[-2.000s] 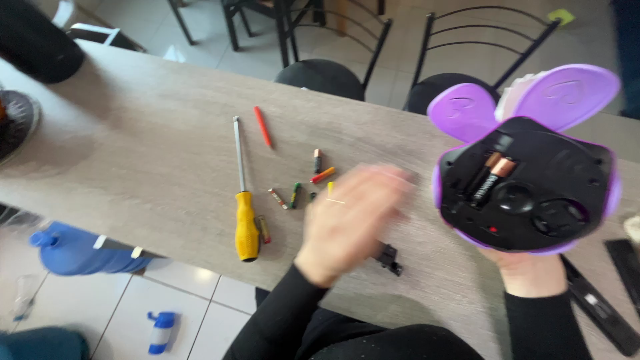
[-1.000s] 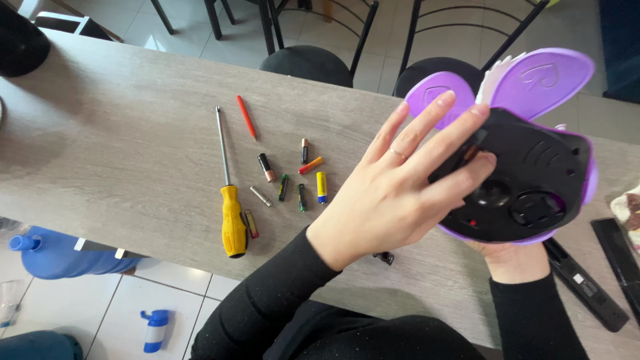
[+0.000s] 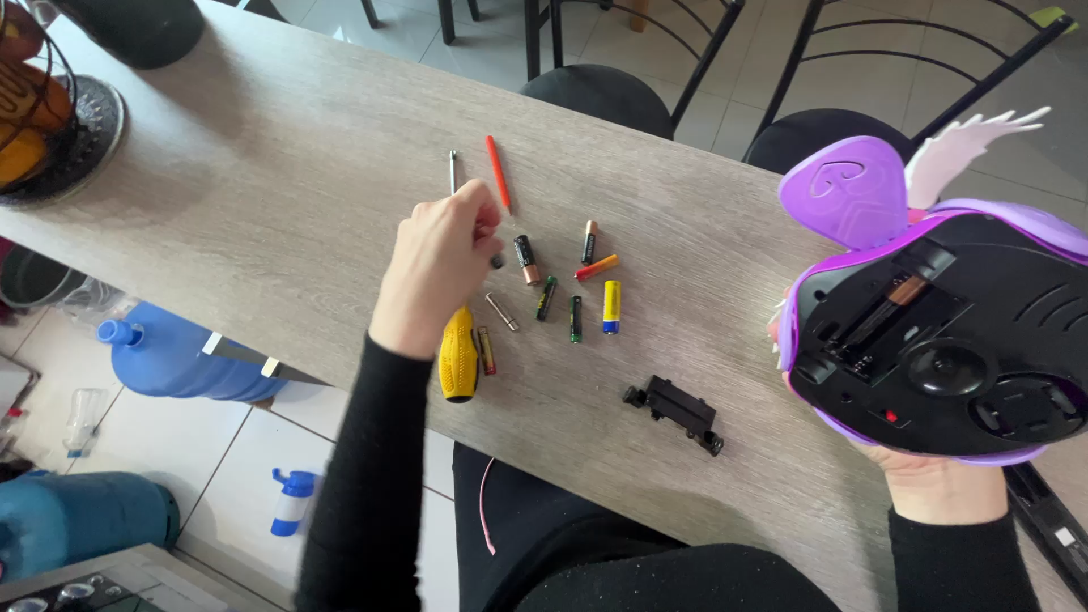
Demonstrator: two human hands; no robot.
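My left hand (image 3: 438,263) is above the table, its fingers closed around a mostly hidden battery with a dark end (image 3: 496,262) showing under the thumb. A yellow-handled screwdriver (image 3: 459,357) lies partly beneath it. My right hand (image 3: 943,476) supports a purple and black plastic toy (image 3: 939,365) from below, underside facing up. One copper-topped battery (image 3: 906,290) sits in its open compartment. Loose batteries lie between the hands, among them a black and copper one (image 3: 526,260) and a yellow and blue one (image 3: 612,307). A black plastic part (image 3: 680,410) lies closer to my body.
A red pen-like stick (image 3: 499,172) lies beyond the batteries. A wire fruit basket on a dark plate (image 3: 106,136) and a dark container (image 3: 144,30) stand at the far left. Black chairs (image 3: 603,98) line the table's far edge. A long black object (image 3: 1050,527) lies at the right.
My left hand has moved left from the toy's battery compartment to above the screwdriver. Two batteries showed in the compartment two seconds ago; one shows now. My right hand still holds the toy.
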